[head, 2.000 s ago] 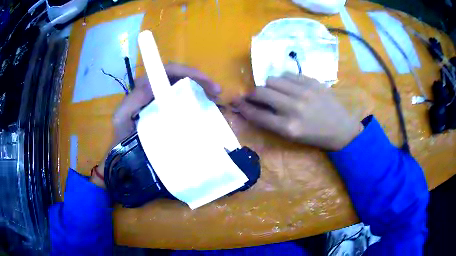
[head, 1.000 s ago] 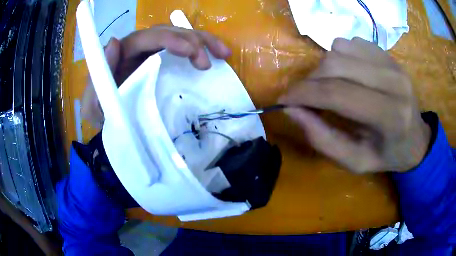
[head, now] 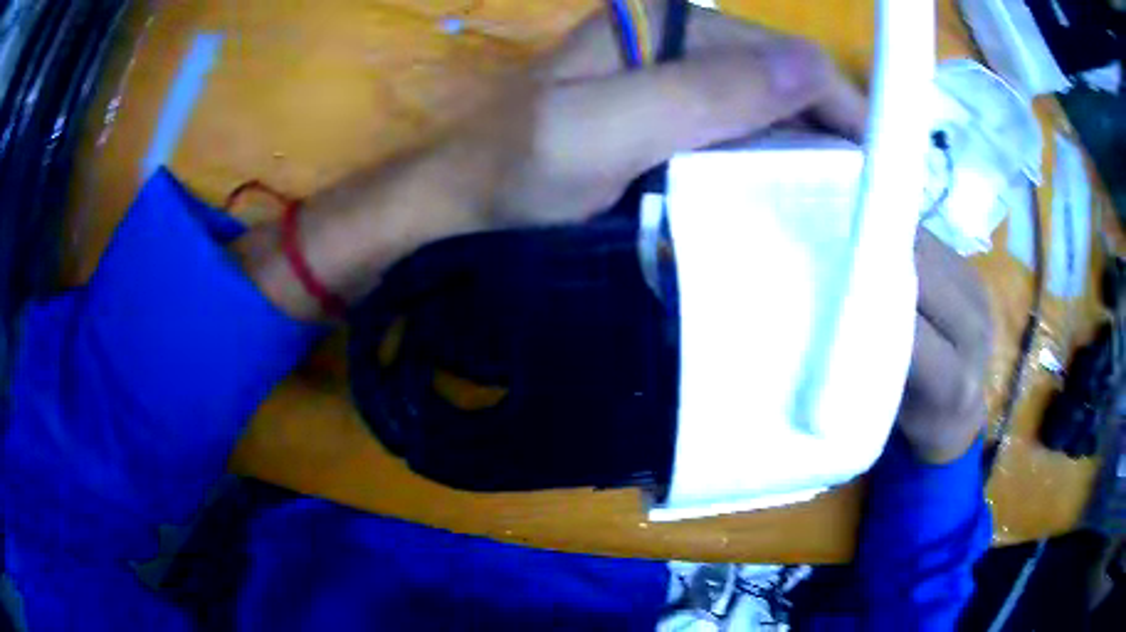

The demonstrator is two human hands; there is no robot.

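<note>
A white camera housing with a white antenna and a black bracket on its left side is held up close in front of me. My left hand grips its upper edge, the thumb or a finger reaching along the top. My right hand is at the housing's right side, partly hidden behind it, so its grip cannot be seen fully. Thin coloured wires and a black cable show above my left hand. The hollow inside of the housing is hidden.
A white rear cover lies on the orange tabletop at the upper right. A dark cable runs down the right side. Black modules lie at the far right. Pale parts show below the table edge.
The housing has turned from its open inside to its outer side, with the black bracket now at left. My right hand has left the inner wires and moved to the housing's right side.
</note>
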